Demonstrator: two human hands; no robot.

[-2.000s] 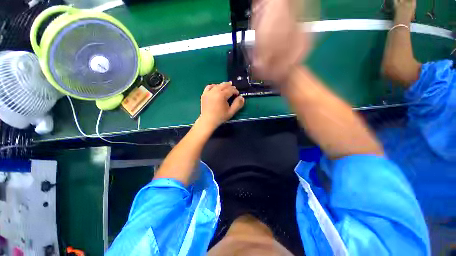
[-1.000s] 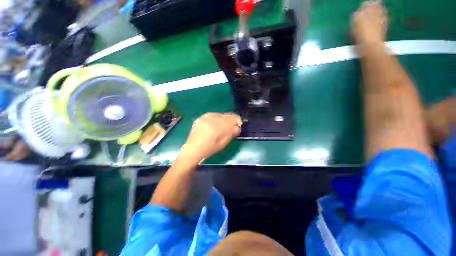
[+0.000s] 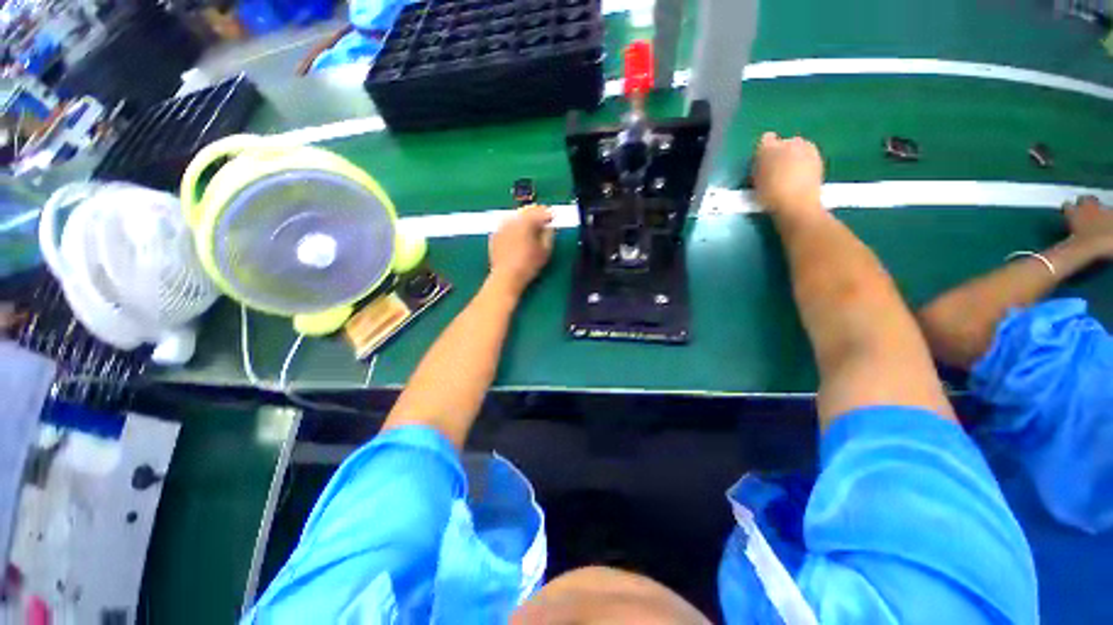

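The black toggle press fixture (image 3: pixel 631 232) stands upright on the green bench in front of me, its red-tipped clamp handle (image 3: pixel 638 71) pointing up. My left hand (image 3: pixel 522 248) is left of the fixture, its fingertips just below a small dark module (image 3: pixel 524 191); whether it touches or holds anything is not clear. My right hand (image 3: pixel 788 175) is right of the fixture over the white line, knuckles up; its fingertips and anything under them are hidden. Two more small dark modules, one (image 3: pixel 901 148) nearer and one (image 3: pixel 1040 155) farther, lie to the right.
A black divided parts tray (image 3: pixel 486 100) is beyond the fixture at left. A green-yellow fan (image 3: pixel 407 250), a white fan (image 3: pixel 122 263) and a wooden-coloured block (image 3: pixel 381 322) stand at left. A grey upright (image 3: pixel 725 73) rises behind the fixture. A neighbour's arm (image 3: pixel 989 299) is at right.
My right hand has left the fixture's top and is on the bench to its right. My left hand has moved from the base plate up and left. The fixture is now uncovered.
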